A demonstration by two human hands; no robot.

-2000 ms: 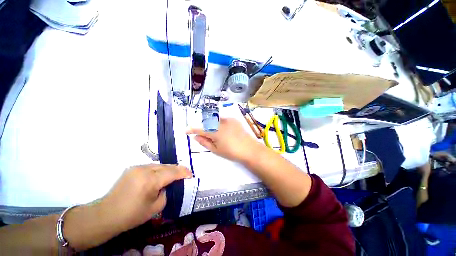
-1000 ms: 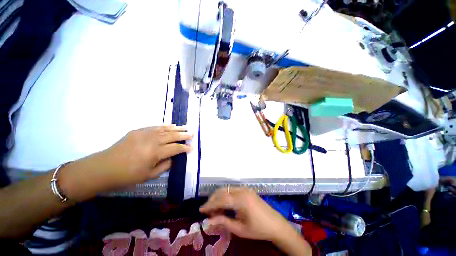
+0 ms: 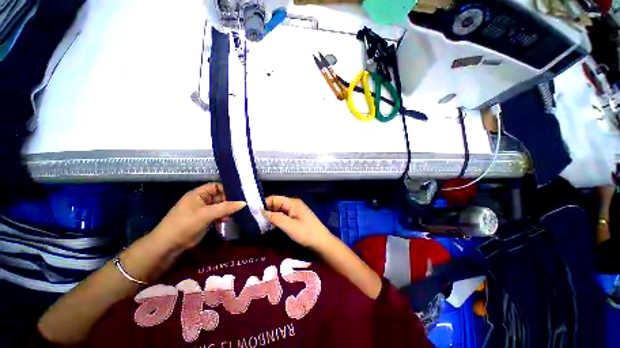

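Observation:
A long navy strip with a white band along it (image 3: 223, 109) runs from the needle area of the sewing machine (image 3: 234, 15) over the table's front edge towards my body. My left hand (image 3: 204, 209) pinches the strip's left side near its lower end. My right hand (image 3: 289, 216) pinches its right edge close by. Both hands are bare and below the table edge. The presser foot and needle are too small and blurred to tell at the top of the view.
Orange-handled snips (image 3: 331, 76) and yellow-green scissors (image 3: 372, 96) lie right of the strip. A ruler-marked edge (image 3: 319, 163) runs along the front. The machine's display panel (image 3: 486, 27) is upper right. Striped pieces (image 3: 47, 255) hang lower left; navy garment pieces (image 3: 537, 285) are lower right.
The view has tilted down. My left hand has moved off the table to the strip's lower end. My right hand has closed on the strip's right edge beside it.

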